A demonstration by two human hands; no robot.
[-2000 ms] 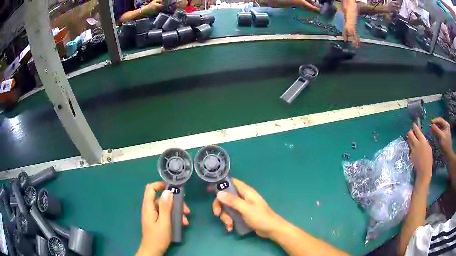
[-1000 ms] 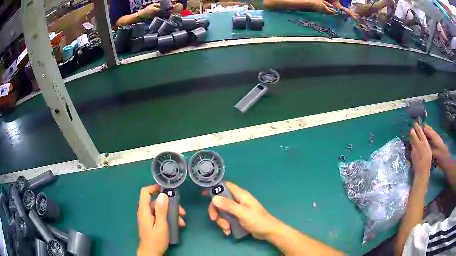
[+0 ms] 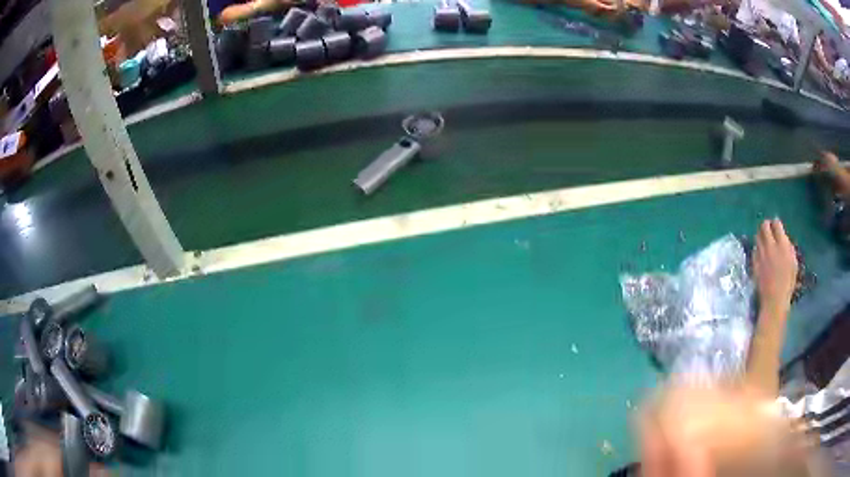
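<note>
Grey handheld fans lie in a pile (image 3: 82,401) at the lower left of the green bench. My left hand (image 3: 39,451) is a blurred, cut-off patch at the lower left corner, beside the pile; whether it holds a fan is hidden. My right hand (image 3: 713,433) is a large blur at the lower right, low in front of the clear plastic bag (image 3: 694,312). Its fingers and any thing in it cannot be made out. One fan (image 3: 387,166) lies on the dark green conveyor.
A pale rail (image 3: 401,226) runs between bench and conveyor, with a metal post (image 3: 116,158) at left. A small grey piece (image 3: 730,140) lies on the belt at right. Grey housings (image 3: 326,47) stand beyond. A neighbour's hand (image 3: 775,265) is by the bag.
The two fans held side by side are gone from the middle. My left hand has moved to the lower left, my right hand to the lower right. The belt fan has shifted left.
</note>
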